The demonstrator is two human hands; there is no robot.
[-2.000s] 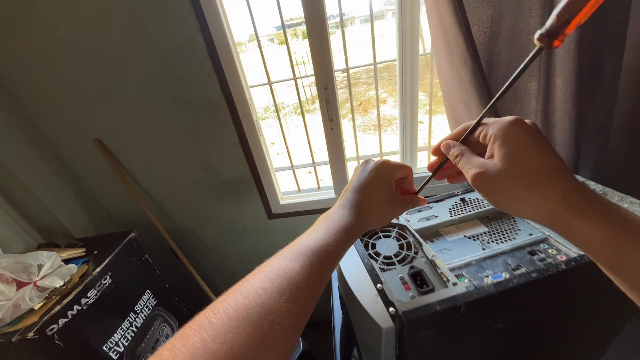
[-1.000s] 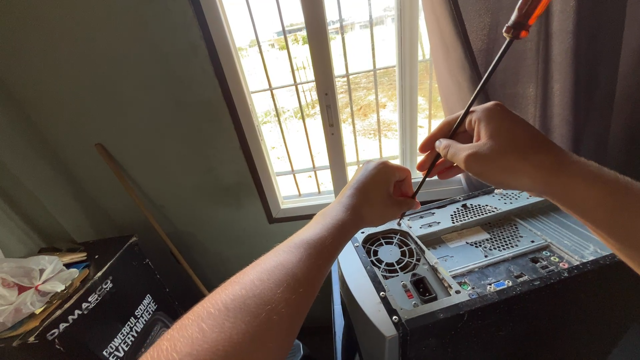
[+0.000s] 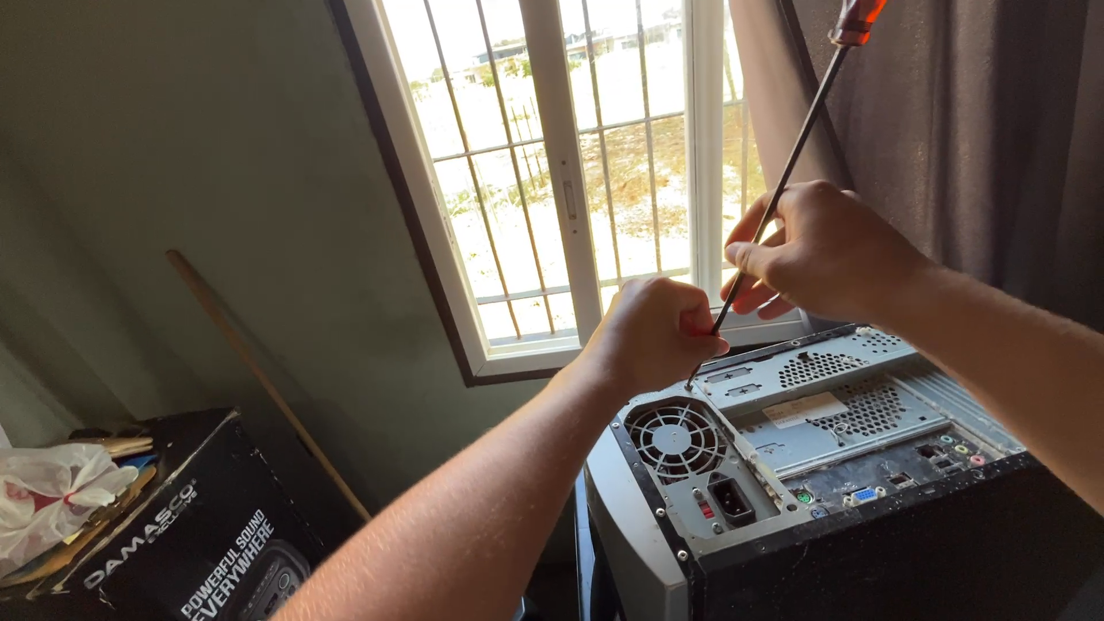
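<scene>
A long screwdriver (image 3: pixel 798 155) with an orange-red handle slants down to a screw (image 3: pixel 689 387) at the corner of the power supply (image 3: pixel 681 440) on a desktop computer case (image 3: pixel 776 552). My left hand (image 3: pixel 660 332) pinches the shaft low down, just above the tip. Higher up, my right hand (image 3: pixel 819 250) has its thumb and fingers around the shaft, below the handle. The case's rear panel faces up, showing a round fan grille, a black power socket (image 3: pixel 731 500), a blue video port (image 3: pixel 864 495) and perforated metal plates. The handle's upper end is out of view.
Behind the case stands a barred window (image 3: pixel 569 198) with a dark curtain (image 3: pixel 975 155) on the right. At lower left are a black printed cardboard box (image 3: pixel 190 517) with a plastic bag (image 3: pixel 60 496) on top and a wooden stick (image 3: pixel 267 379) leaning on the wall.
The screwdriver stands steeper than two seconds ago, and its handle has moved up and to the left. My right hand has shifted left relative to the window.
</scene>
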